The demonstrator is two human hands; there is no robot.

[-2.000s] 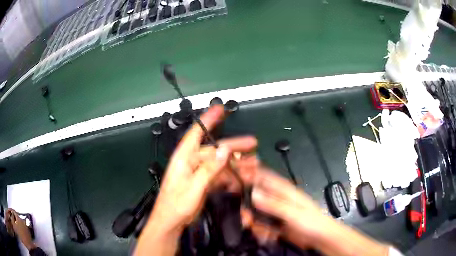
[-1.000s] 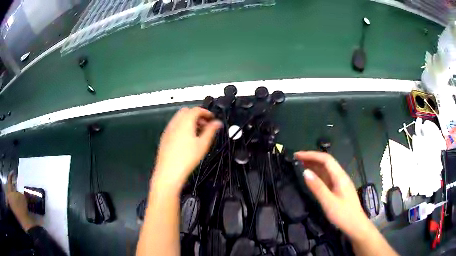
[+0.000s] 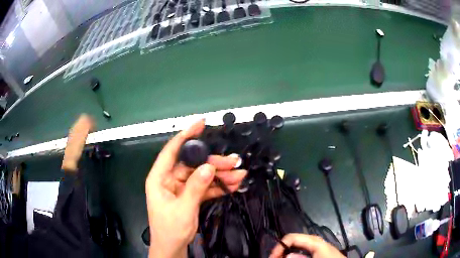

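Note:
My left hand (image 3: 176,196) is raised at the centre and holds a black unit near its round head (image 3: 194,153), the stem running down to the right between the fingers. My right hand (image 3: 307,247) is at the bottom edge, partly cut off, with its fingers curled at a dark part; a stem runs beside them, and whether it is the same unit I cannot tell. Below and behind both hands lies a pile of black units (image 3: 237,227), heads gathered toward the belt, bodies toward me.
Single units lie on the mat at right, near a torn off-white sheet (image 3: 401,186), a white heap (image 3: 431,161), a glue bottle (image 3: 428,228) and a red-yellow tin (image 3: 428,115). The green belt (image 3: 302,60) carries units and clear trays (image 3: 146,35). Another worker's arm (image 3: 73,201) reaches in at left.
My left hand has taken hold of a unit and lifted its head. My right hand has moved down to the bottom edge. The other worker's arm has reached toward the belt.

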